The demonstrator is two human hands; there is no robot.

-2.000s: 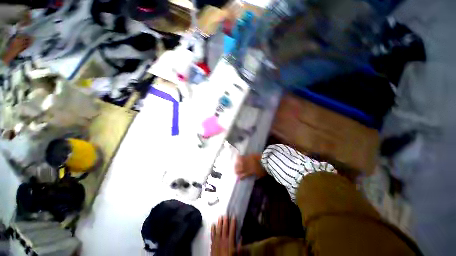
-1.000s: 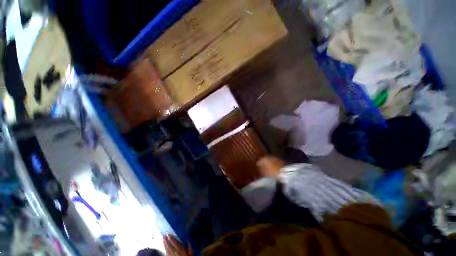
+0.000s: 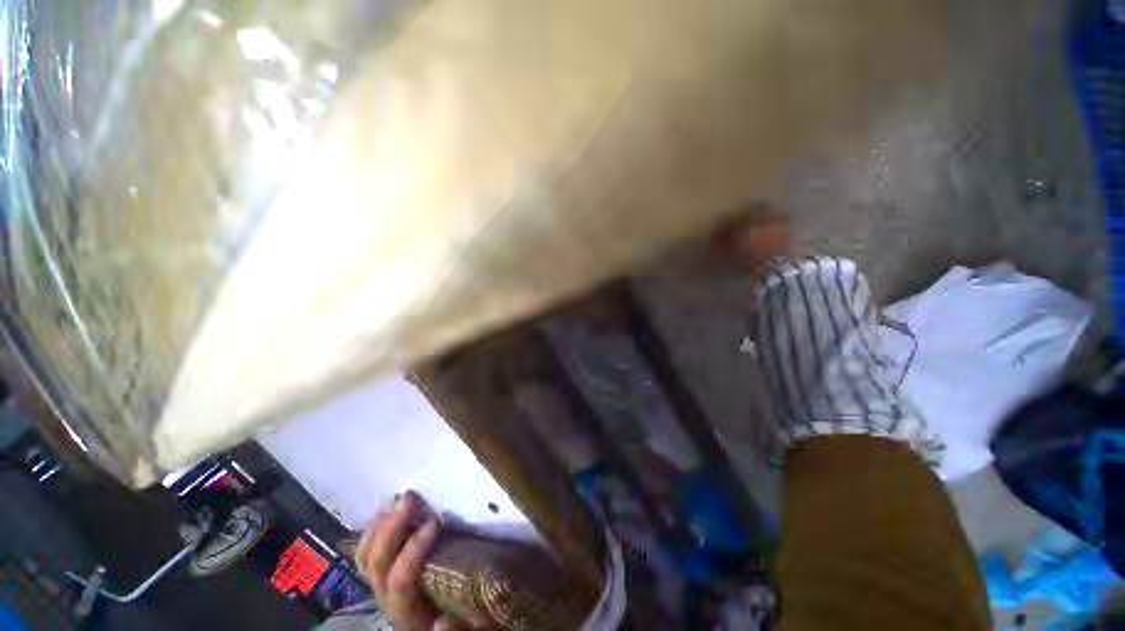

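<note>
A large pale tan sheet or panel (image 3: pixel 494 160), blurred, fills the upper view close to the camera, with shiny clear plastic on its left side. My right hand (image 3: pixel 753 234) is at its lower right edge, blurred and partly hidden; its grip is unclear. My left hand (image 3: pixel 401 561) is at the bottom, its fingers curled round a brown patterned padded roll (image 3: pixel 487 582). The roll lies by a white flat top (image 3: pixel 383 450) with a brown wooden edge, partly hidden under the sheet.
White cloth or paper (image 3: pixel 987 358) lies on the floor at right, beside a dark blue heap (image 3: pixel 1067 462) and light blue material (image 3: pixel 1049 579). A blue edge (image 3: pixel 1102 136) stands at upper right. Dark machine parts and a red label (image 3: pixel 300 565) are at lower left.
The view has shifted off the sewing table. The pale sheet now covers much of it. My left hand has come to the padded roll; my right hand has moved off the slatted brown item.
</note>
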